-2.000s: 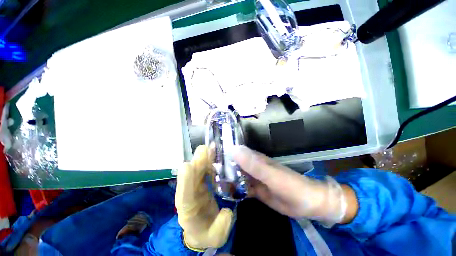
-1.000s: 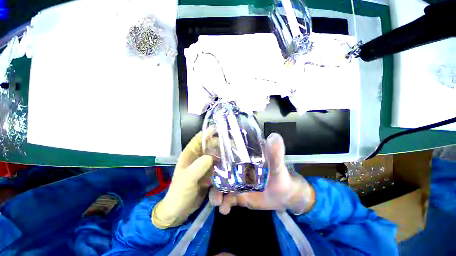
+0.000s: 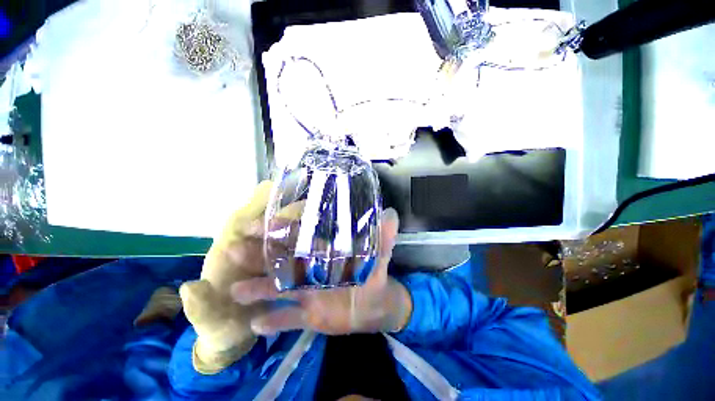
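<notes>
A glossy clear oval housing (image 3: 325, 223) with pale strips showing in it is held upright between my hands at the bench's near edge. My left hand (image 3: 235, 282), in a cream-yellow glove, is around its left side. My right hand (image 3: 345, 301), in a thin whitish glove, supports its lower and right side, with fingers under it. A thin loop of wire or cord rises from its top over the white block (image 3: 376, 74). A second shiny housing (image 3: 459, 27) lies at the block's far edge, cut off by the frame.
The black electric screwdriver (image 3: 651, 31) is at upper right, its cord running down the right. A light grey tray (image 3: 594, 141) frames the block. Small screws (image 3: 202, 45) lie on a white sheet (image 3: 141, 149). A cardboard box (image 3: 627, 329) stands low right. Crinkled clear plastic (image 3: 23, 196) is far left.
The held housing has turned its broad face into view and shifted left with both hands. My left hand's fingers are more spread than before. The view has also shifted.
</notes>
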